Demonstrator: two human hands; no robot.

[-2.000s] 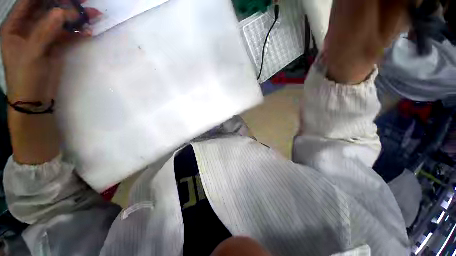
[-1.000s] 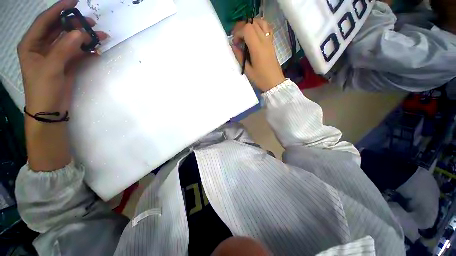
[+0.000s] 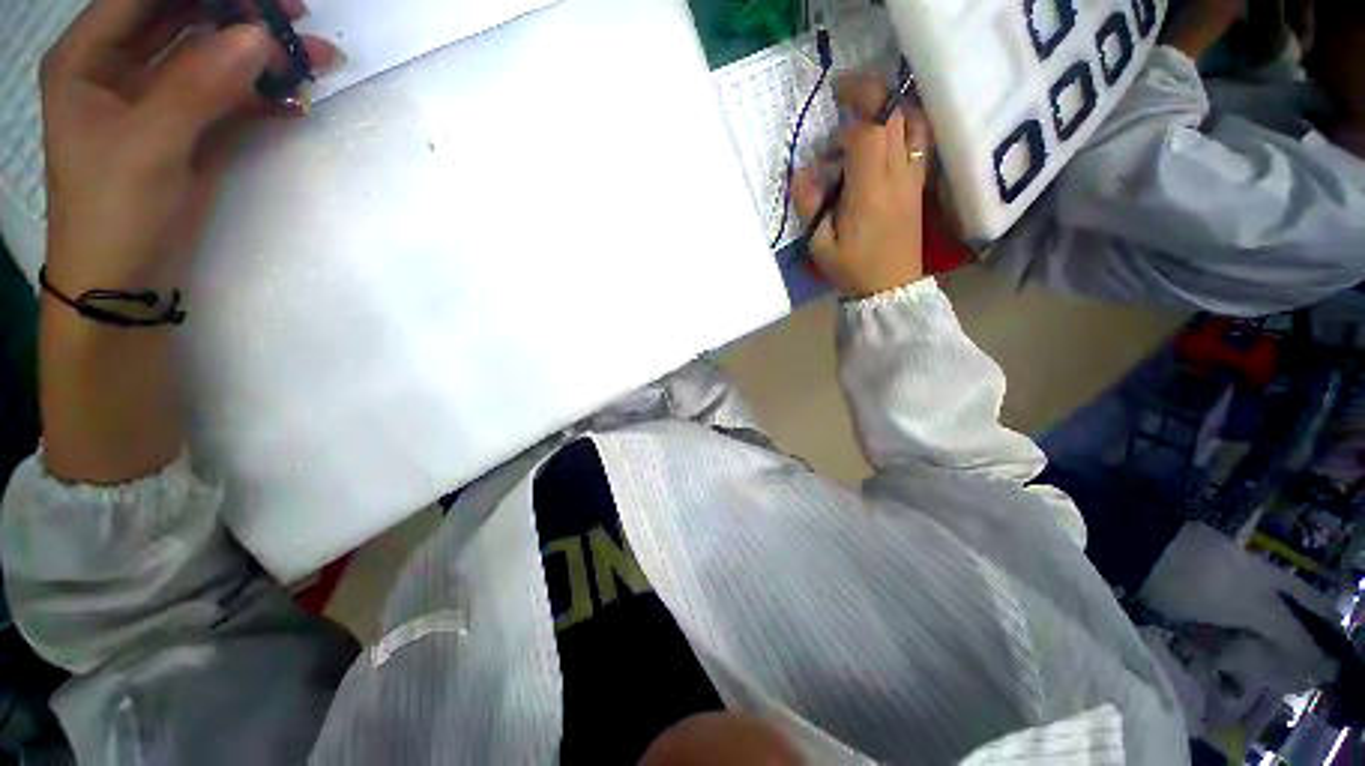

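Note:
My left hand (image 3: pixel 157 120) is at the upper left, cut off by the top edge, and holds a black rounded-rectangle housing frame (image 3: pixel 280 57) in its fingers. My right hand (image 3: pixel 873 202) is at the upper centre-right, with thin dark tweezers (image 3: pixel 826 213) held in its fingers. It is over the fine-grid tray, off the foam pad. The thick white foam pad (image 3: pixel 494 285) lies between my hands. A white paper sheet (image 3: pixel 392 33) lies on its upper part, cut off by the picture's top edge. No small parts can be made out on it.
A white blister tray (image 3: pixel 958 105) with several black frames is at the upper right. A white fine-grid tray (image 3: pixel 756 108) with a dark cable (image 3: pixel 808 120) lies beside the foam. Another person's grey sleeve (image 3: pixel 1183 187) is at the right. A red stool edge (image 3: pixel 946 252) shows below the blister tray.
My right hand came down from the upper right to the foam's edge, then shifted right with the tweezers. The blister tray came into view. My left hand still holds the frame.

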